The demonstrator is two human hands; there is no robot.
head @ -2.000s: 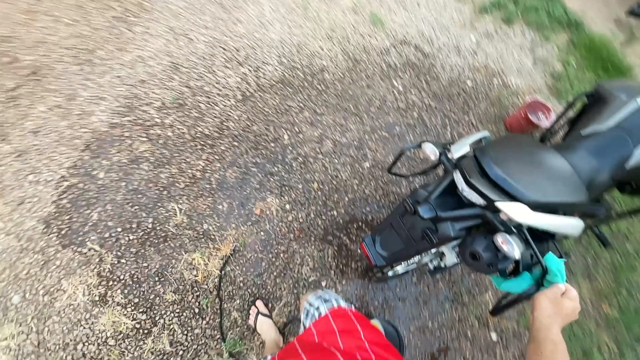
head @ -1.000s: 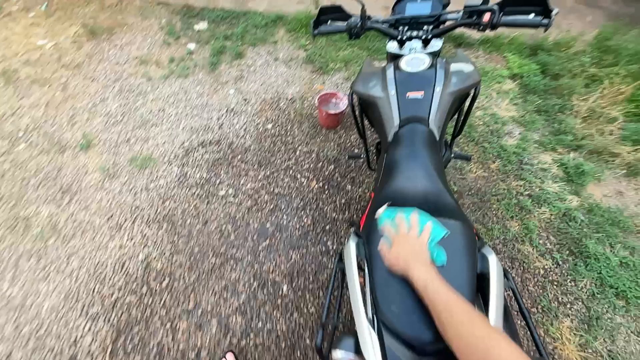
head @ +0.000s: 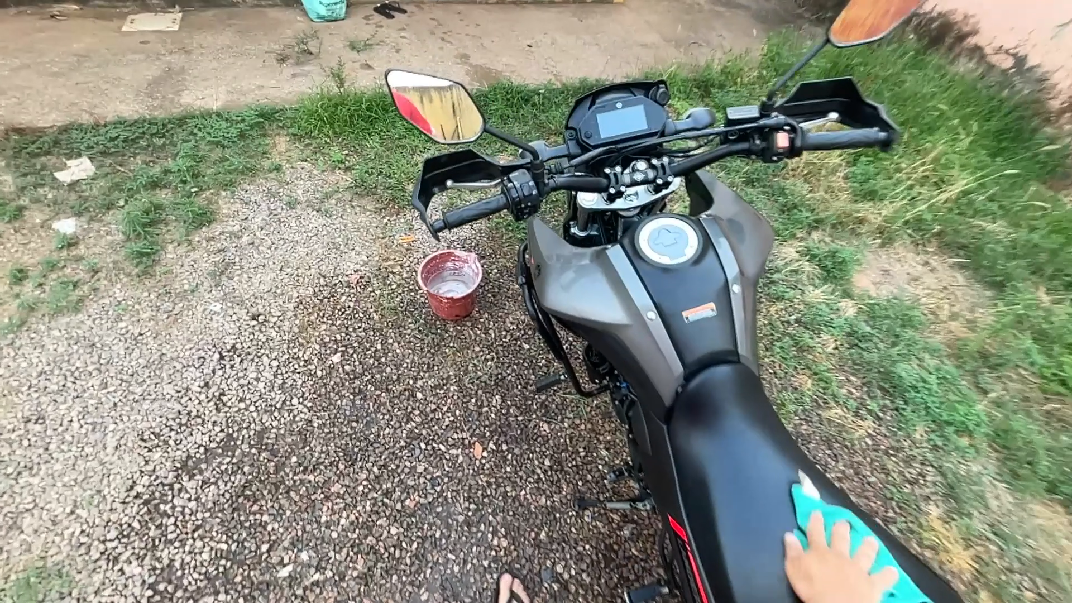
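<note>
My right hand [head: 833,565] lies palm down with fingers spread, pressing a teal cloth [head: 867,532] on the black seat [head: 724,469] of a motorcycle. Ahead of the seat are the grey and black fuel tank [head: 599,280] with its round cap [head: 670,241], and the handlebar with a display [head: 621,121] and hand guards. The left mirror [head: 435,107] shows some red and yellow. My left hand is out of view.
A red bucket [head: 450,289] holding liquid stands on gravel left of the motorcycle. Grass borders the front and right. Beyond is a concrete strip with a teal bag [head: 324,8] and dark sandals [head: 389,9]. A foot shows at the bottom edge.
My right hand and the cloth went from the motorcycle's rear side onto the seat, where they are still. The view has swung up toward the handlebar.
</note>
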